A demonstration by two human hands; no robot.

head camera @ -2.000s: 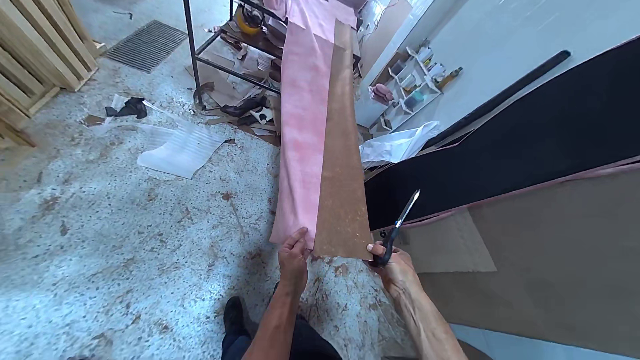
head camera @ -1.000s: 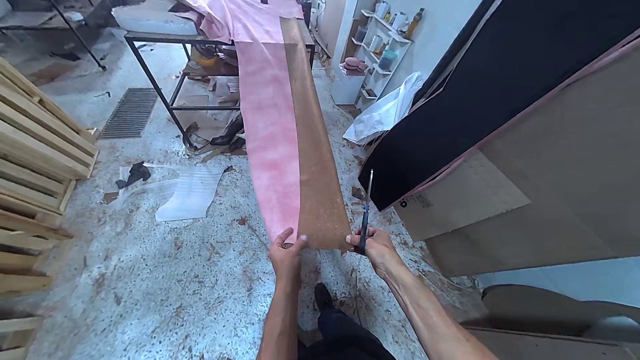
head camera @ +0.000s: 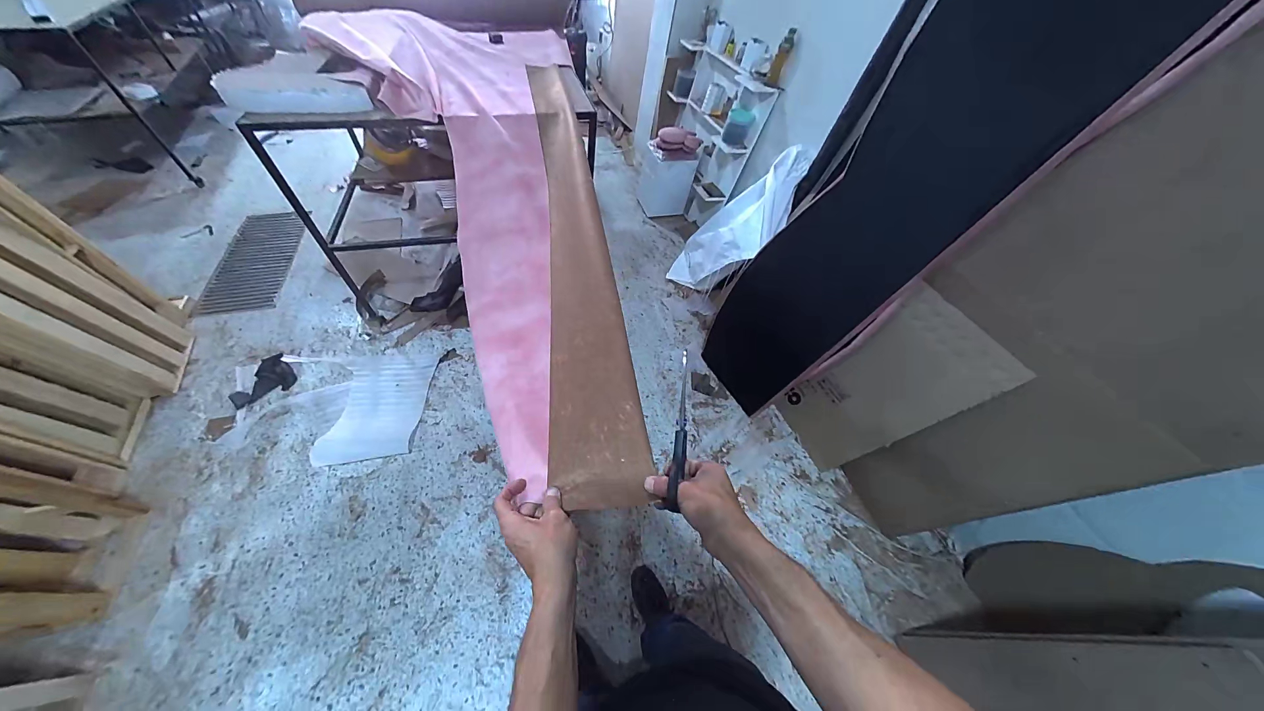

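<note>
A long strip of pink leather-like material [head camera: 504, 286] runs from the far table toward me. Along its right side lies a brown strip [head camera: 592, 346], touching it. My left hand [head camera: 538, 523] pinches the near end where pink and brown meet. A pair of scissors with dark handles [head camera: 677, 444] stands in my right hand [head camera: 701, 499], blades upward and seemingly closed. My right thumb and fingers also grip the near right corner of the brown strip. Both strips hang between the table and my hands, above the floor.
The metal-framed table [head camera: 326, 120] stands ahead with more pink material on top. Wooden frames [head camera: 79, 336] stack at left. White foam sheet [head camera: 380, 410] and scraps lie on the floor. Large black and brown panels [head camera: 839, 227] lean at right, near a white plastic sheet [head camera: 746, 227] and wall shelves [head camera: 726, 89].
The view has tilted up, showing more of the table. Both hands still hold the near end of the strips, and the scissors remain in my right hand.
</note>
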